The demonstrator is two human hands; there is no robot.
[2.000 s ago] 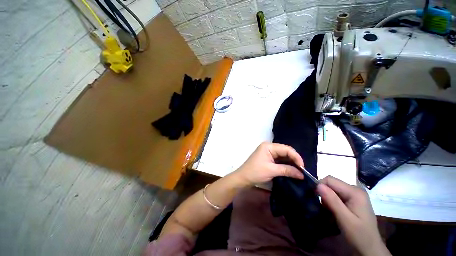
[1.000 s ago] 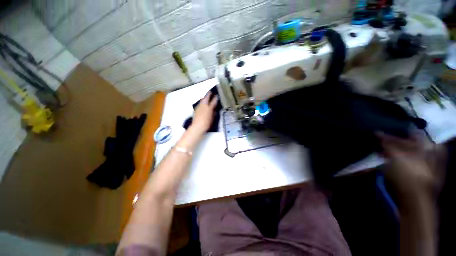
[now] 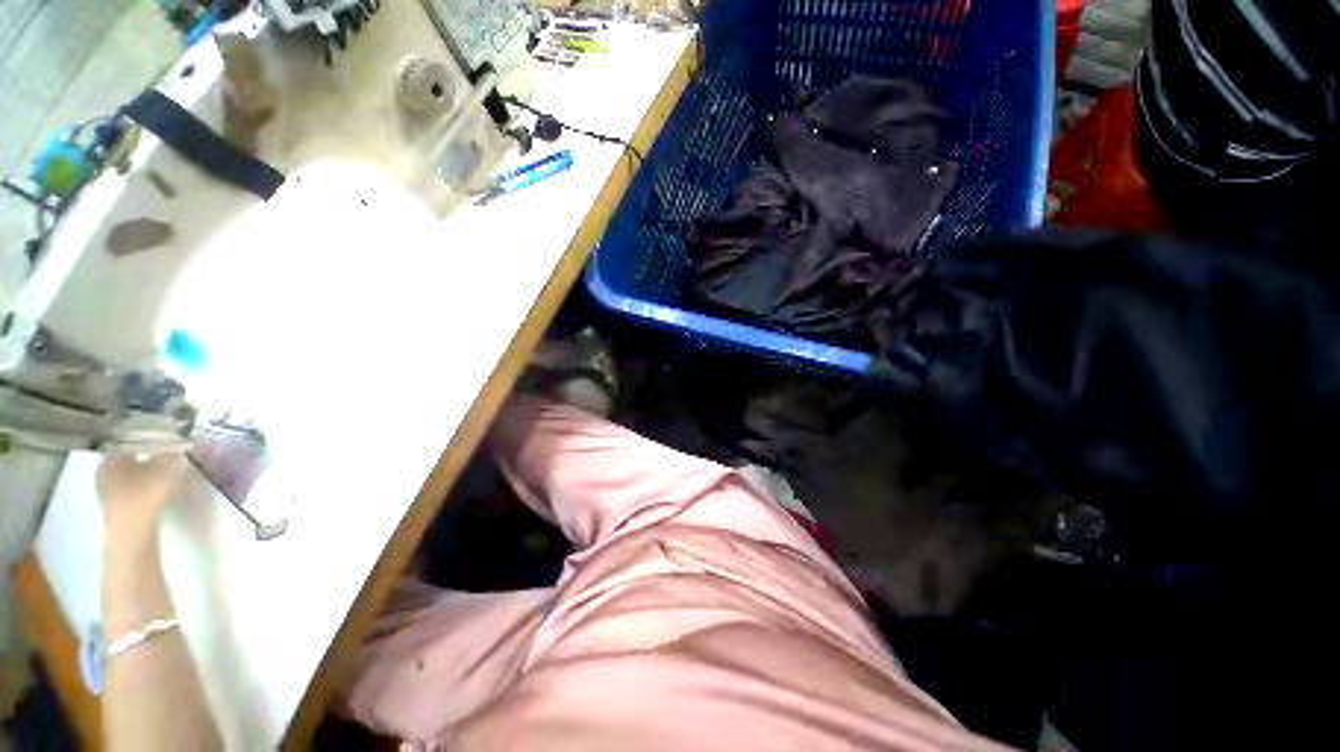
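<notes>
A large black garment (image 3: 1146, 367) fills the right side, smooth and folded, partly over the near right of the blue basket. My left hand (image 3: 140, 478) is at the far left, on the table beside the needle area of the off-white sewing machine (image 3: 316, 110). Its fingers are blurred by glare, so what it holds, if anything, cannot be told. My right hand is not in view. A black strip (image 3: 206, 140) lies across the machine's top.
A blue plastic basket (image 3: 735, 331) stands right of the table and holds crumpled dark cloth (image 3: 867, 162). Blue snips (image 3: 529, 174) lie near the edge of the white table (image 3: 397, 397). A striped black item (image 3: 1227, 88) is at the top right. My legs are below.
The view has swung right and down, bringing in the basket. The black garment has moved off the table to the right. My right hand has left the view; my left remains by the machine.
</notes>
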